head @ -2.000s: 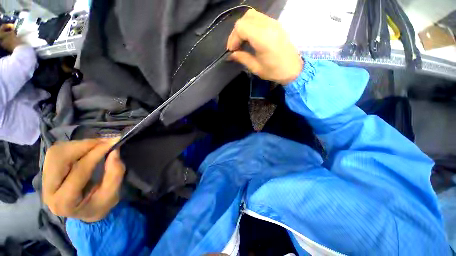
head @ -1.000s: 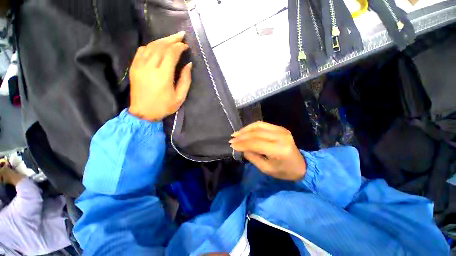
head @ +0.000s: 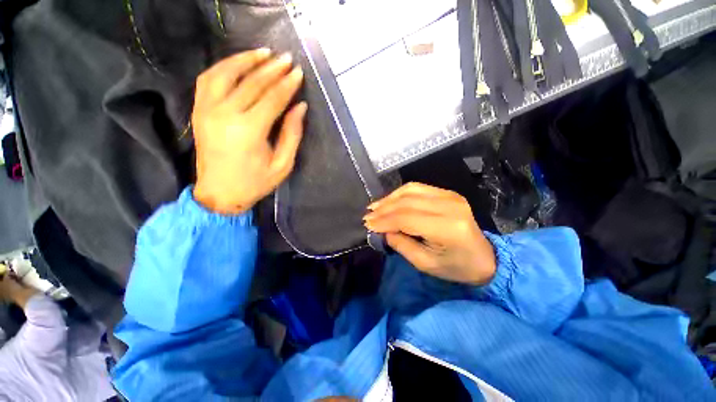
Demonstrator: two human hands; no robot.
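Observation:
A dark grey garment (head: 322, 196) lies over the table's front edge and hangs down at its lower end. A zipper tape (head: 339, 110) with a thin silvery line of teeth runs along its right edge, from the top of view down to my right hand. My left hand (head: 247, 129) lies flat on the garment left of the tape, fingers a little spread. My right hand (head: 432, 232) pinches the lower end of the zipper tape between thumb and fingers. The fingertips hide part of that end. The needle area is not in view.
The white table (head: 400, 86) has a ruler-marked front edge. Several spare zippers (head: 537, 47) hang over that edge at the right, with a yellow object (head: 571, 9) behind them. A person in a lilac top (head: 55, 353) is at the lower left. Dark cloth lies at the right.
Two seconds ago both hands held the zipper edge stretched up off the table. Since then it was laid down. In the last second the hands have hardly moved; the view shifted slightly.

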